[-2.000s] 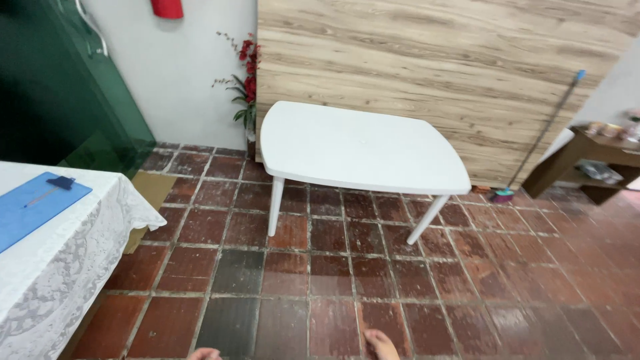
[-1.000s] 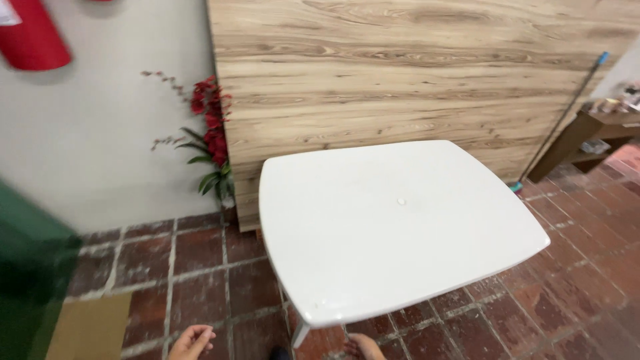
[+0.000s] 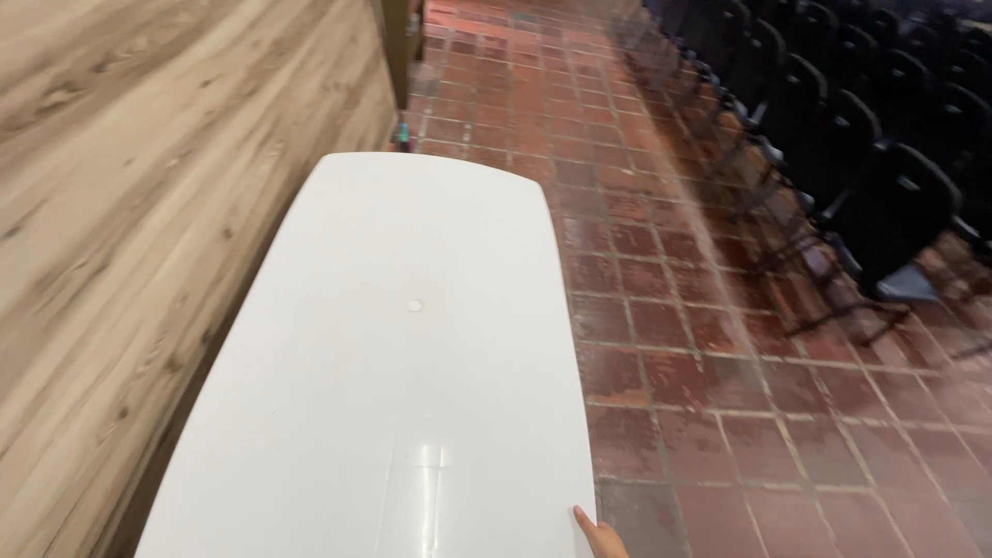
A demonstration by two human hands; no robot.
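Note:
A white plastic table [image 3: 418,349] stretches away from me from the bottom edge of the head view, its glossy top bearing a small round cap near the middle. At the bottom, my right hand [image 3: 601,535] is on the table's right edge, with the thumb on top and the other fingers hidden from sight. My left hand is out of the frame. The near end of the table and its legs cannot be seen.
A wood-grain panel [image 3: 194,139] runs close along the table's left side. Rows of black chairs [image 3: 891,209] stand at the right on the red tile floor [image 3: 659,372]. Beyond the table's far end is a brown piece of furniture [image 3: 397,54], with a small teal thing [image 3: 404,136] beside it.
My right hand has come onto the table's edge, and my left hand has gone out of view. The view has turned right and come closer to the table; the chairs now show.

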